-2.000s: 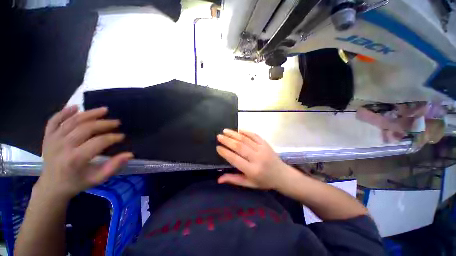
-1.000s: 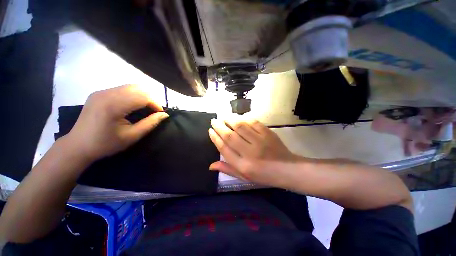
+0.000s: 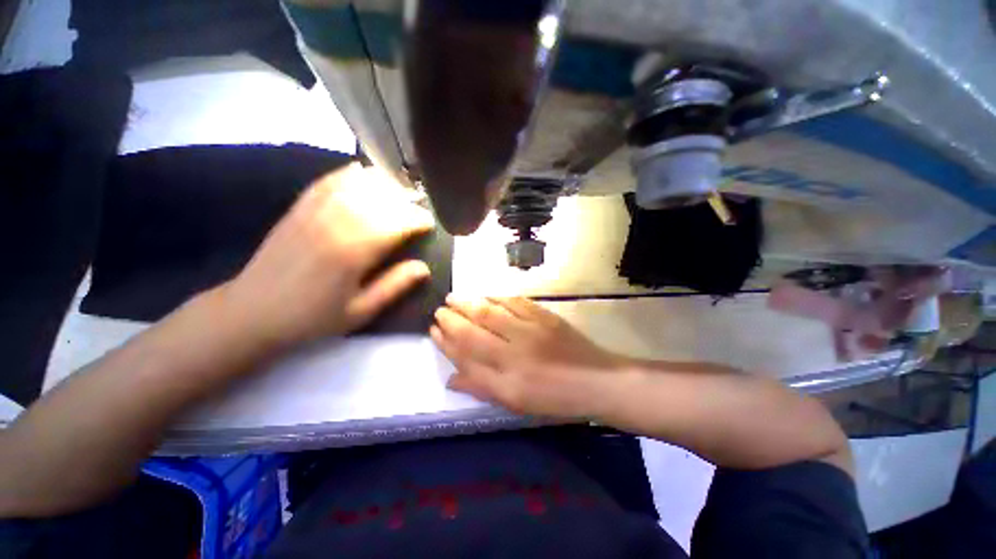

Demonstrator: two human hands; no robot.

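A black cut panel (image 3: pixel 208 224) lies flat, left of and under the sewing machine head. My left hand (image 3: pixel 333 257) lies on the panel with its fingertips close to the lit needle area. My right hand (image 3: pixel 519 355) rests with its fingertips at the panel's right edge, near the front. The needle and presser foot are hidden behind the shiny thread take-up cover (image 3: pixel 470 120). A dark round knob-like part (image 3: pixel 525 249) stands just right of the needle area.
Small black pieces (image 3: pixel 690 246) lie under the machine arm. Large black panels (image 3: pixel 49 207) lie at the far left, with more dark cloth behind. Pink scraps (image 3: pixel 846 306) lie at the right end. A blue plastic crate (image 3: pixel 235 502) is below the table.
The black panel has moved away from the table's front edge, towards the needle area. My left hand has moved right and in towards the machine head; my right hand has shifted slightly.
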